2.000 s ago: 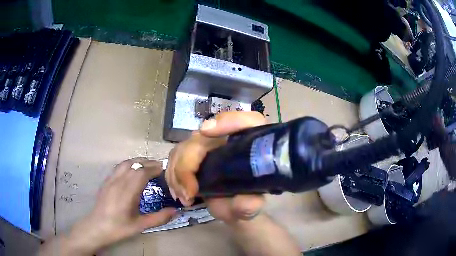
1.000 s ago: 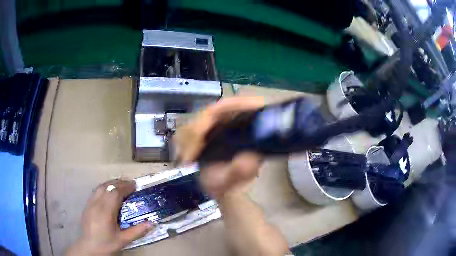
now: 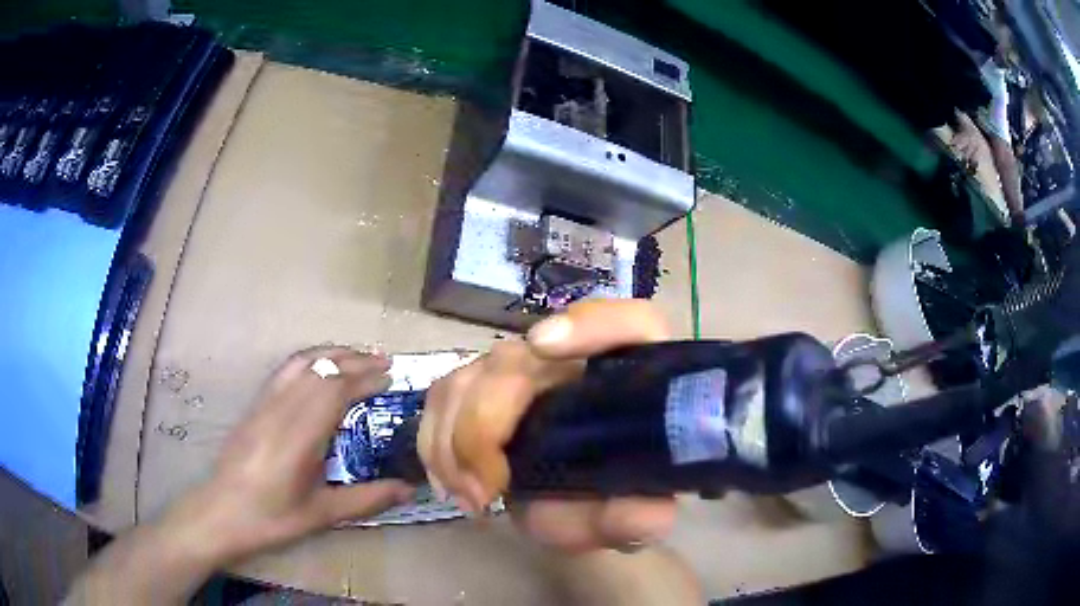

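Observation:
My right hand is closed around the thick black electric screwdriver, which lies nearly level in view with its cable end to the right; its tip is hidden by my hand. My left hand rests at the left end of the glossy black plastic housing, thumb and fingers on either side of it. The housing sits on the white fixture. My right hand and the screwdriver cover the housing's right part.
The silver-grey screw feeder stands beyond my hands, with a dark screw pile beside it. White bowls holding dark parts are at right. A black parts tray and blue sheet are at left.
Since one second ago the view has shifted and tilted. My right hand and the screwdriver now cover more of the housing. My left hand still holds the housing's left end.

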